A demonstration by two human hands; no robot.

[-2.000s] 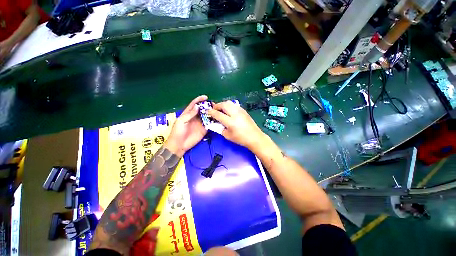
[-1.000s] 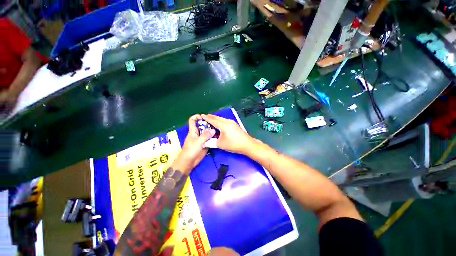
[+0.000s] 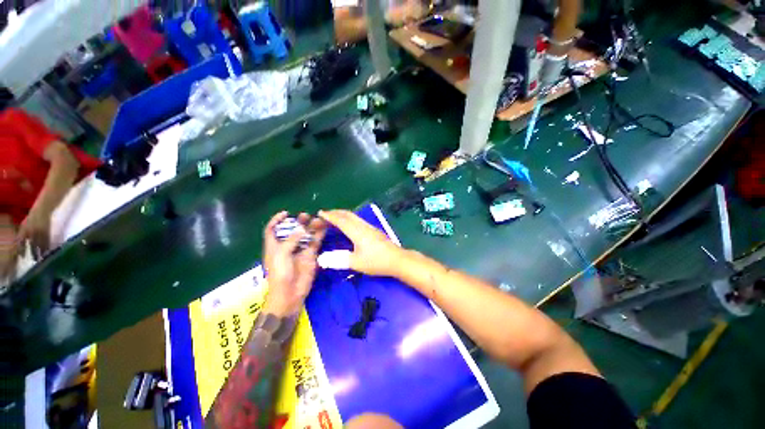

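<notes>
My left hand (image 3: 289,261) holds a small circuit board (image 3: 294,230), blurred, above the poster's upper edge. My right hand (image 3: 361,243) is beside it with its fingertips at the board's right side; a white cover (image 3: 334,259) shows on its thumb. Whether the right fingers grip the board is hard to tell. A bundled thin black cord (image 3: 363,318) lies on the blue part of the poster (image 3: 411,369) below the hands. Black plastic cases (image 3: 143,390) lie on the brown part at the lower left.
Loose green boards (image 3: 438,202) and a white-topped part (image 3: 507,210) lie right of the poster. A grey post (image 3: 489,84) stands behind them. Black cables (image 3: 616,172) lie at right. A person in red (image 3: 29,159) is at left, near a blue tote (image 3: 168,105) and clear bags (image 3: 235,99).
The view has shifted, showing more of the far side. Both hands and the board appear further left and lower. The right fingers have opened somewhat around the board's side.
</notes>
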